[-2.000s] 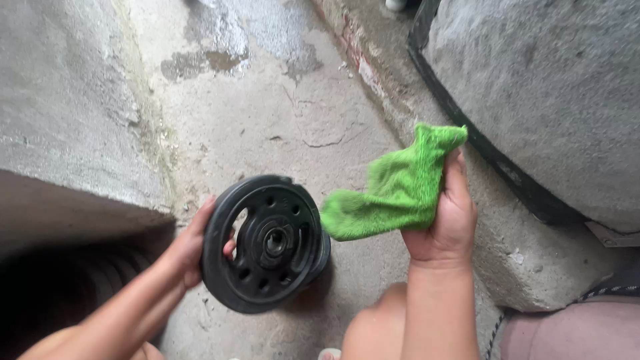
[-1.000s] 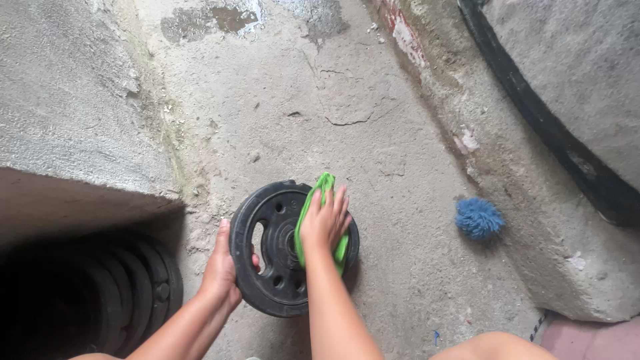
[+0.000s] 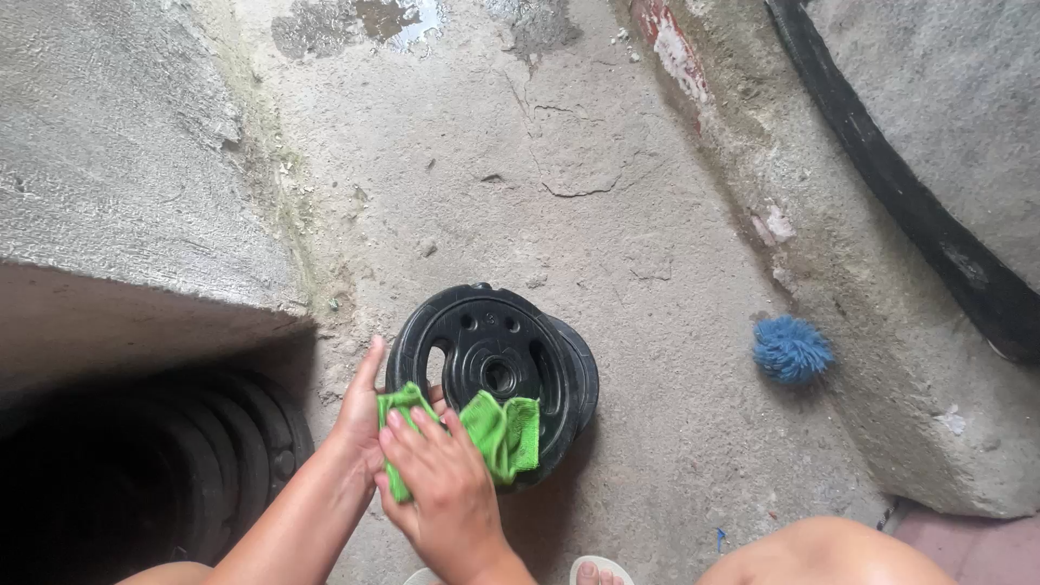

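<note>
A black weight plate (image 3: pixel 479 325) with a center hole and grip slots is held tilted in my left hand (image 3: pixel 361 418), at its left rim, with fingertips showing through a slot. Behind it, at the right, part of another black round plate (image 3: pixel 583 366) shows. My right hand (image 3: pixel 447 479) presses a green cloth (image 3: pixel 504 435) onto the lower left of the plate's face and rim, close beside my left hand. Part of the cloth spreads over the plate's lower middle.
Several black plates (image 3: pixel 276 439) lie in shadow at the lower left, beside a concrete block (image 3: pixel 122 162). A blue fluffy ball (image 3: pixel 792 349) rests on the concrete floor at the right, near a sloped concrete edge with a black strip (image 3: pixel 910 195). My sandalled foot (image 3: pixel 597 573) is at the bottom.
My right hand held the cloth clear of the plate at first, then brought it onto the plate's right side. It has since moved to the lower left of the plate.
</note>
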